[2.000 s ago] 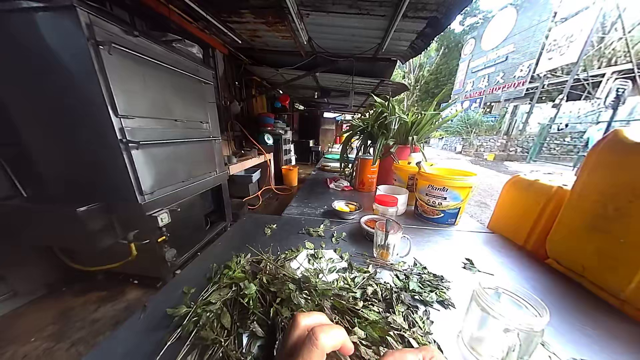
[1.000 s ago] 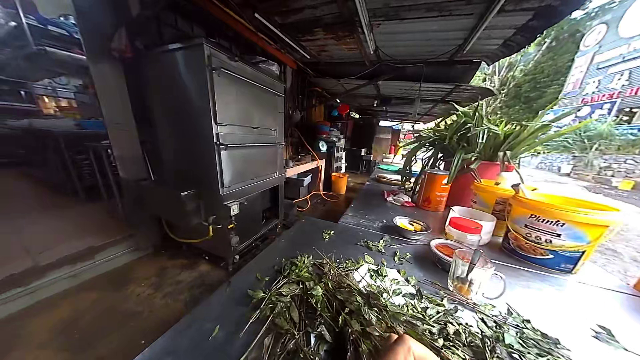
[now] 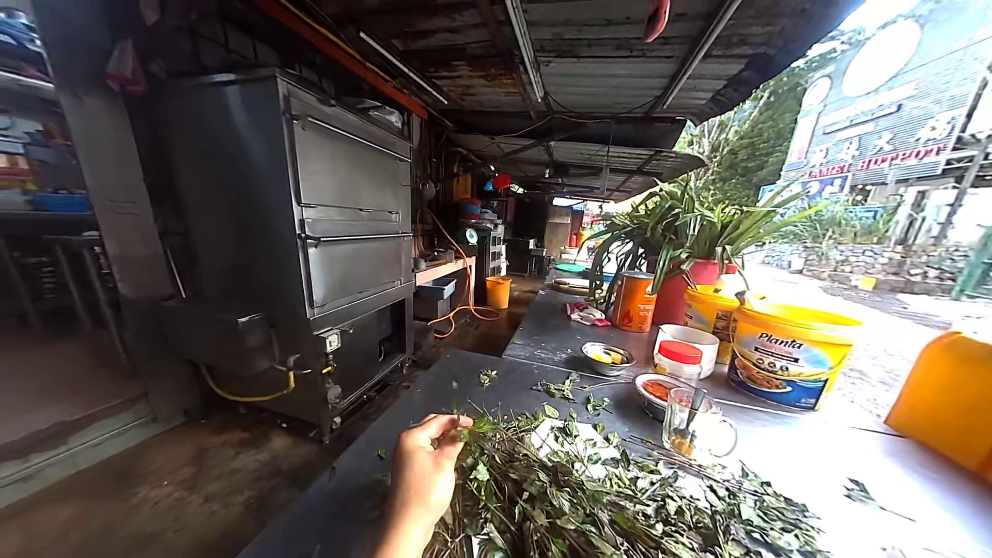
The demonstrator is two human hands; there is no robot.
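Note:
My left hand [image 3: 430,465] is at the left edge of a heap of leafy green herb stems [image 3: 573,496] on the dark table [image 3: 434,387]. Its thumb and fingers pinch a small green sprig [image 3: 482,425], slightly blurred. My right hand is out of view. White paper or plastic [image 3: 573,446] shows through the heap. Behind the heap stand a glass mug [image 3: 697,426] with a spoon in it and a metal bowl of orange-red food [image 3: 655,391]. A few loose sprigs [image 3: 558,387] lie on the table behind the heap.
A small metal bowl [image 3: 608,358] with yellow pieces, a red-lidded jar [image 3: 679,360], a white tub [image 3: 701,341], yellow Planta tubs [image 3: 790,353], an orange can [image 3: 634,302] and a potted plant [image 3: 686,232] stand further back. A large steel oven [image 3: 349,201] is at left.
The view has swung left. My left hand has moved from the front of the heap to its left edge and now holds a sprig. My right hand, seen two seconds ago, is out of view.

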